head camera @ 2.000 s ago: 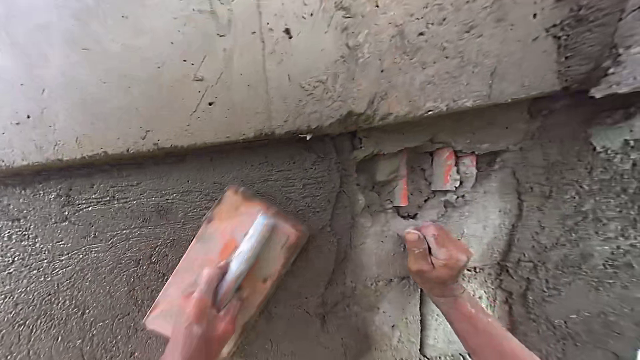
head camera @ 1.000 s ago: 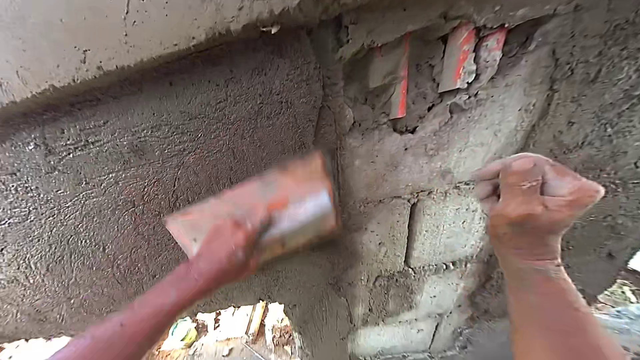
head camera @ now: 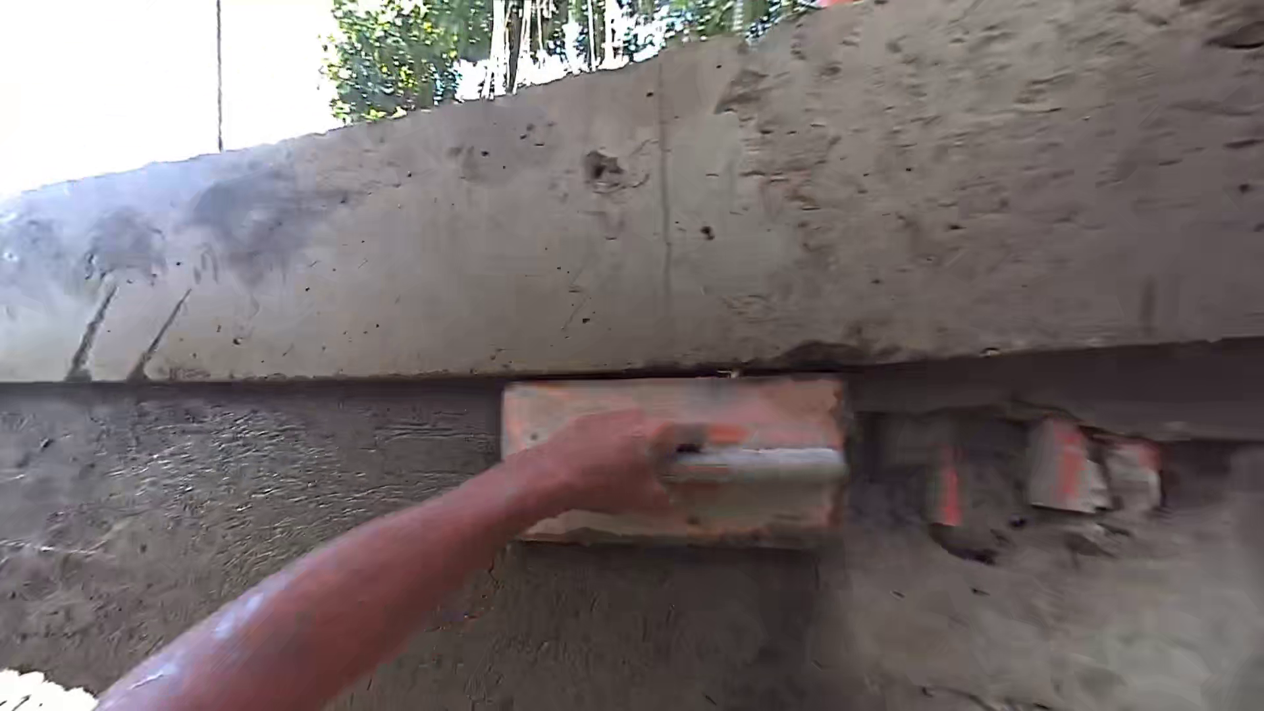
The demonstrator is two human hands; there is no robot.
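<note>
My left hand (head camera: pixel 617 462) grips the handle of a rectangular plastering float (head camera: pixel 760 513), orange and smeared with mortar. The float lies level against the wet mortar on the wall (head camera: pixel 296 484), its top edge just under the concrete beam (head camera: pixel 494 257). My forearm reaches up from the lower left. To the right of the float, broken pieces with orange-red marks (head camera: pixel 1066 464) sit in a rough hollow of the wall. My right hand is out of view.
The beam juts out above the plastered face and runs across the whole view. Bare, rougher wall (head camera: pixel 987 622) shows at the lower right. Green foliage (head camera: pixel 395 59) and bright light lie beyond the beam's top.
The float has gone from tilted, lower on the wall, to level beneath the beam, still in my left hand. My right hand has left the view. The view has shifted upward.
</note>
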